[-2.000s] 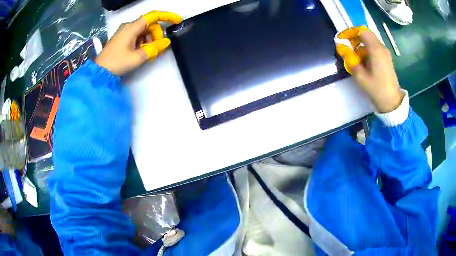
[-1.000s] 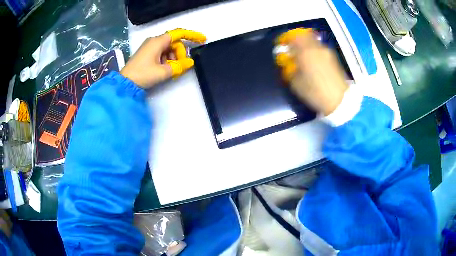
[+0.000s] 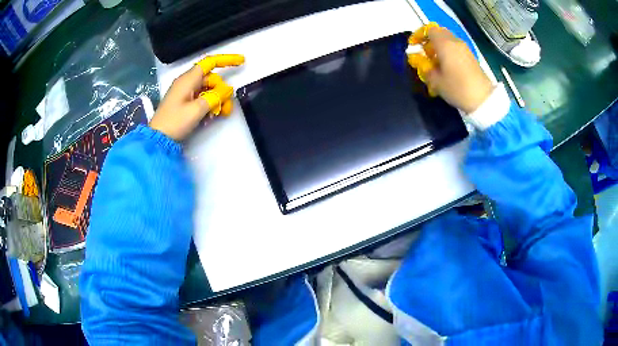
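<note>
A glossy black tablet [image 3: 339, 121] lies tilted on the white mat [image 3: 237, 236]. My right hand [image 3: 452, 66], with yellow-orange finger cots, is at its upper right corner and pinches a small white wiping cloth [image 3: 414, 49] in the fingertips. My left hand [image 3: 196, 98], also in finger cots, is beside the tablet's upper left corner with thumb and fingers apart. It holds nothing that I can see.
Printed screen films [image 3: 74, 182] lie on clear plastic [image 3: 101, 74] at the left. A black foam tray [image 3: 251, 20] stands behind the mat. A blue squeegee [image 3: 450, 23], the dish [image 3: 525, 51] and a thin stick [image 3: 513, 86] are at the right. Small containers [image 3: 26, 216] are far left.
My right hand swept from the right edge to over the tablet's middle, then back to its upper right corner. My left hand now sits slightly off the upper left corner. The view has shifted.
</note>
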